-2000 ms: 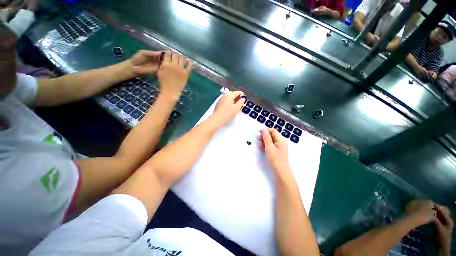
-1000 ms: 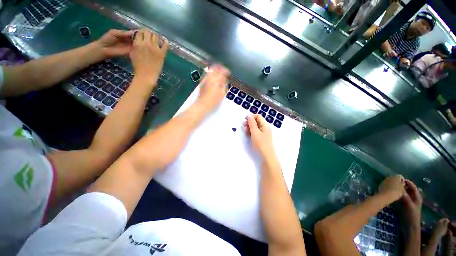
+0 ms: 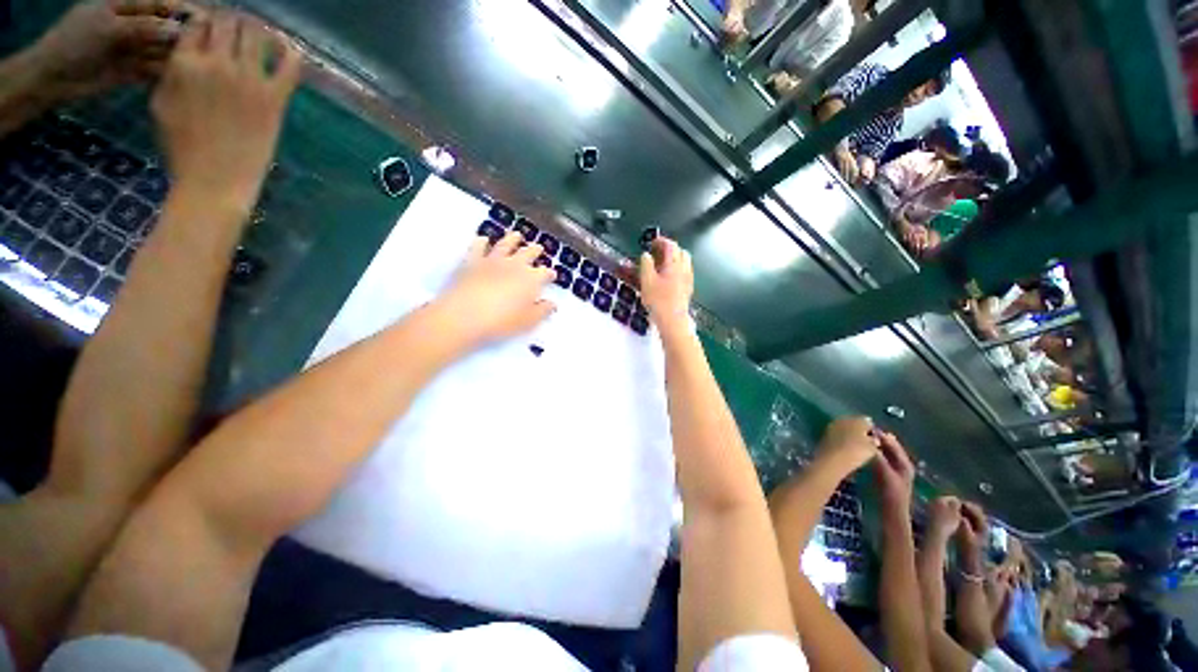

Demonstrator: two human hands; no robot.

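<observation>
Small dark square covers [image 3: 569, 259] lie in close rows along the far edge of the white sheet [image 3: 512, 446]. My left hand [image 3: 497, 286] rests over the left part of these rows, fingers apart, fingertips among the covers; I see nothing held in it. My right hand [image 3: 666, 278] is past the sheet's far right corner at the belt's near edge. Its fingertips are at a small dark unit with a pale rim [image 3: 649, 236]; whether they grip it cannot be told. A tiny dark part [image 3: 536, 351] lies alone on the sheet.
A square unit [image 3: 394, 173] lies on the green bench beside the sheet's far left corner. Other units [image 3: 587, 158] lie on the glossy belt [image 3: 434, 79]. A neighbour's arms [image 3: 210, 171] are close on the left above a tray of dark squares [image 3: 79, 204]. More workers' hands [image 3: 854, 444] are on the right.
My left hand has come from the sheet's far left corner onto the cover rows. My right hand has moved from over the sheet outward to the belt edge. The view has turned right.
</observation>
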